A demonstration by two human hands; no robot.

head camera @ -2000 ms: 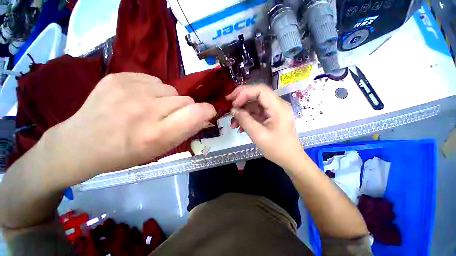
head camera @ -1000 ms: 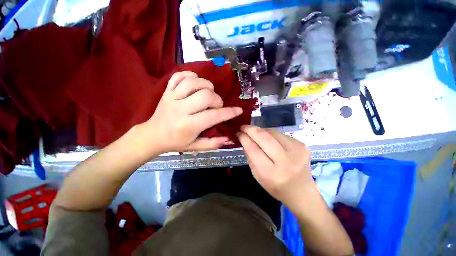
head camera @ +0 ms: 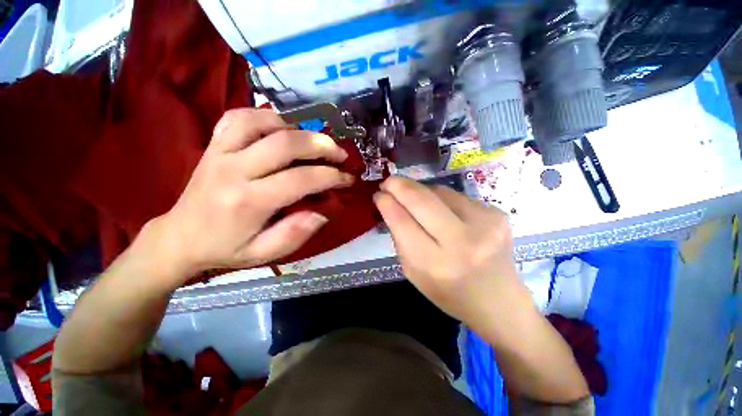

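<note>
The dark red garment (head camera: 163, 97) lies over the table left of the sewing machine (head camera: 366, 32), and its edge runs under the presser foot (head camera: 372, 169). My left hand (head camera: 252, 191) lies on the red cloth just left of the presser foot, fingers bent and spread, pressing it down. My right hand (head camera: 447, 236) pinches the cloth edge between thumb and fingertips, right in front of the presser foot. The needle tip and the exact fold of the edge are hidden by metal parts and fingers.
Black thread snips (head camera: 596, 175) lie right of the needle area, near a small grey disc (head camera: 551, 179) and red lint. Two grey ribbed knobs stand on the machine front. A blue bin (head camera: 630, 317) is below at right. A red crate (head camera: 34, 370) and red garments (head camera: 199, 378) are on the floor at left.
Two seconds ago both hands held the edge in front of the foot. Since then the cloth has been laid flat and its edge brought up to the presser foot. The view has shifted closer to the machine.
</note>
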